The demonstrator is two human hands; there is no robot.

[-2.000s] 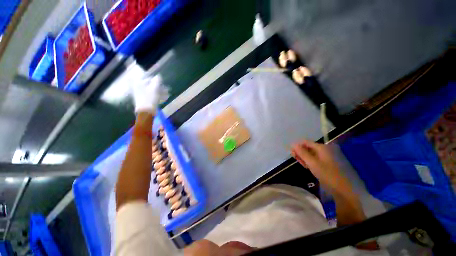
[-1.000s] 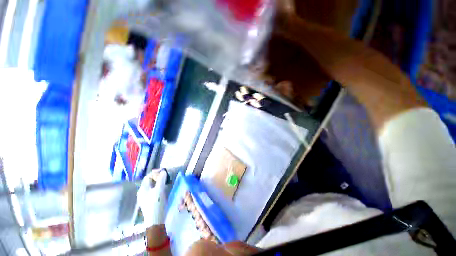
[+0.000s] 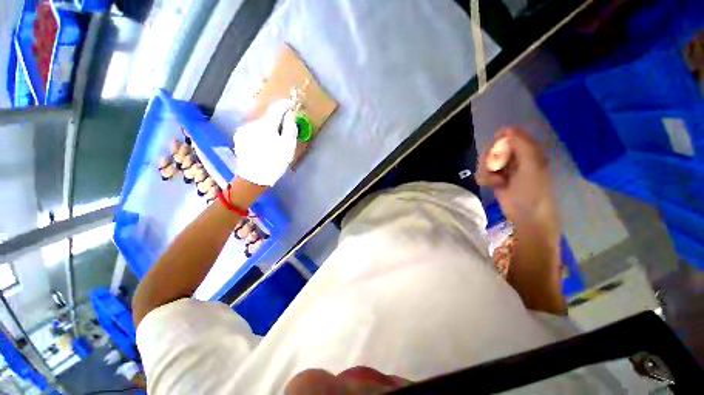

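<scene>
My left hand (image 3: 266,148), in a white glove, is over the cardboard pad (image 3: 317,96), its fingertips at the green lid (image 3: 305,129). A small dark spot shows between its fingers; whether it holds a part is unclear. Small pale pieces (image 3: 298,93) lie on the pad beside the fingertips. My bare right hand (image 3: 516,166) is closed around a peach-coloured part (image 3: 499,154), off the bench's near edge. Rows of black-ended doll body parts (image 3: 193,169) lie in the blue tray (image 3: 147,158), partly hidden by my left forearm.
A pale cover sheet (image 3: 378,85) with a tape strip (image 3: 478,46) lies under the pad. Blue bins (image 3: 625,131) stand at the right. Beyond the bench is the conveyor (image 3: 158,46), with a blue crate of red parts (image 3: 45,46) at the upper left.
My left hand has come from beyond the tray to the pad. My right hand has come down from the upper right to beside my body, with a peach part in it. The view has shifted.
</scene>
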